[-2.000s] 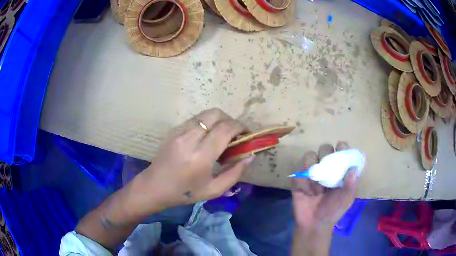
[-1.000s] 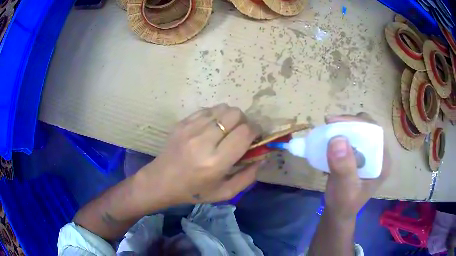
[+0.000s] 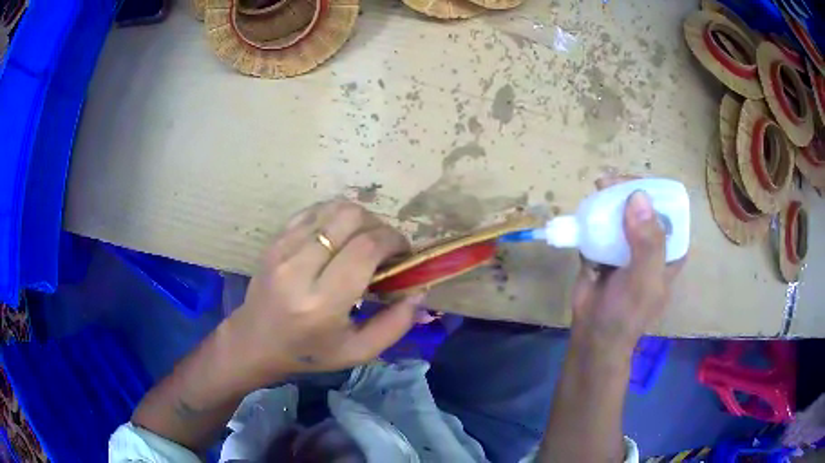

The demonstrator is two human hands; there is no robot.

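My left hand (image 3: pixel 317 285) holds a miniature straw hat (image 3: pixel 443 262) by its left side, nearly edge-on, above the table's near edge. Its tan brim is uppermost and the red band (image 3: pixel 439 271) faces me. My right hand (image 3: pixel 624 280) is wrapped around a white glue bottle (image 3: pixel 633 222), thumb on top, lying sideways. The bottle's blue nozzle (image 3: pixel 520 236) points left and meets the hat's right end where brim and band join. Whether glue is coming out cannot be seen.
The stained cardboard sheet (image 3: pixel 226 154) covers the table. Piled hats lie at the right (image 3: pixel 764 154) and at the far left (image 3: pixel 280 54). A blue plastic tray (image 3: pixel 41 154) borders the left. A red stool (image 3: pixel 751 380) stands below right.
The glue bottle has come up from my right palm and turned, its nozzle now at the hat. Since the last earlier frame, my left hand has shifted left and more red band shows.
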